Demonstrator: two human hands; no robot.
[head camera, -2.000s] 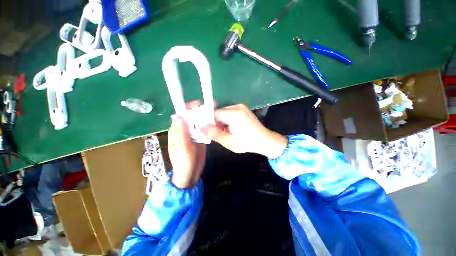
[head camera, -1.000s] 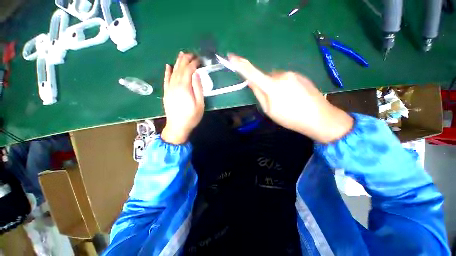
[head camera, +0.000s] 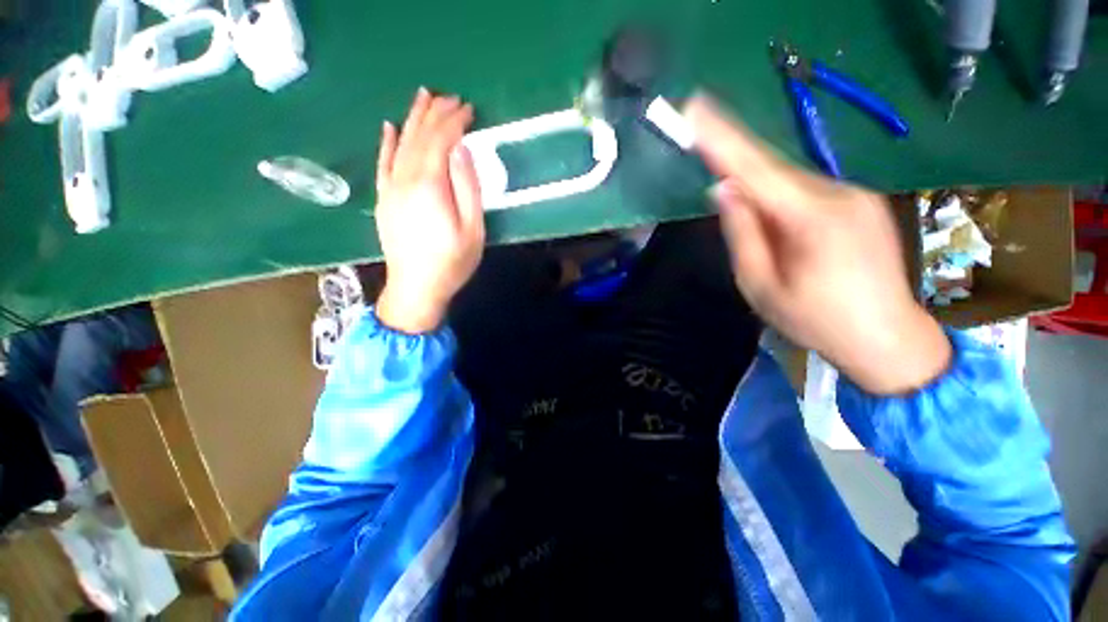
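Note:
A white loop-shaped housing (head camera: 559, 191) lies flat on the green mat near the bench's front edge, its open loop to the right. My left hand (head camera: 428, 207) rests on its solid left end and covers part of it. My right hand (head camera: 808, 237) is blurred, to the right of the housing, closed around the mallet. The mallet (head camera: 634, 67) is blurred by motion; its dark head is just above and right of the loop's far end, with a bright piece of shaft showing. Most of its grip is hidden in my right hand.
Several white housings (head camera: 177, 49) lie at the upper left. A clear capsule-like item (head camera: 304, 180) lies left of my left hand. Blue-handled cutters (head camera: 858, 100) and two grey screwdrivers (head camera: 968, 34) are at the right. Open cartons (head camera: 249, 407) stand below the bench edge on both sides.
The housing has gone from both hands onto the mat, turned sideways. My right hand has taken the mallet and, over the last second, moved right with it. My left hand has stayed on the solid end.

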